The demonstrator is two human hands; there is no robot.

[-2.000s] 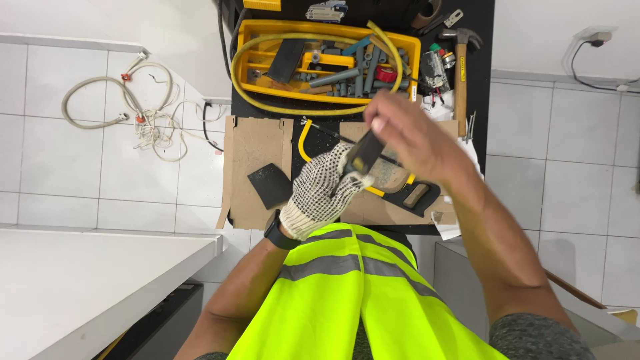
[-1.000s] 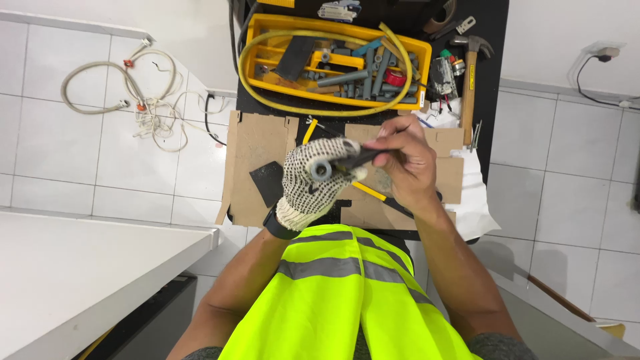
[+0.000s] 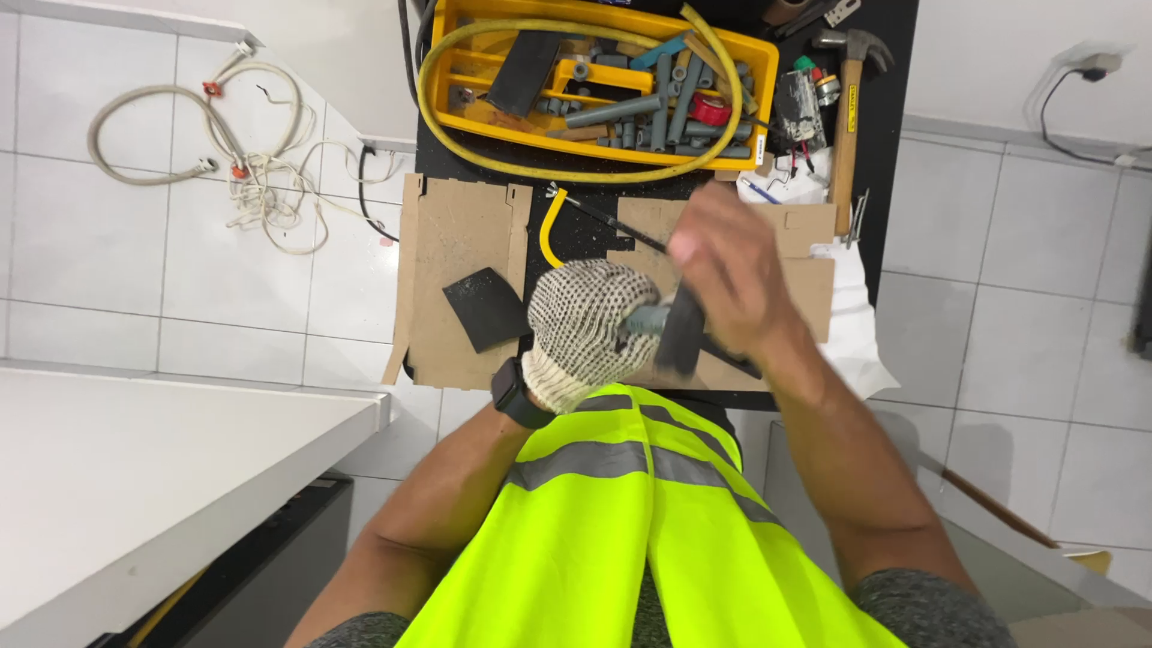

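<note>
My left hand (image 3: 594, 328), in a dotted knit glove, is closed around a short grey plastic pipe (image 3: 646, 320) whose end points right. My bare right hand (image 3: 733, 265), blurred, grips a dark flat strip (image 3: 681, 333), probably abrasive paper, against the pipe's end. A black sheet (image 3: 487, 310) like sandpaper lies on cardboard (image 3: 461, 229) left of the glove. Partly hidden behind my hands lies a hacksaw with a yellow handle or frame part (image 3: 551, 229).
A yellow toolbox tray (image 3: 765, 108) holds grey pipe pieces, ringed by a yellow hose (image 3: 558, 171). A claw hammer (image 3: 846, 135) lies to its right, above white paper (image 3: 850, 315). Coiled hoses (image 3: 148, 90) lie on the floor at left.
The pipe's open end faced up toward the camera one second ago and now points right. My right hand, with the dark strip, has shifted about the pipe's end.
</note>
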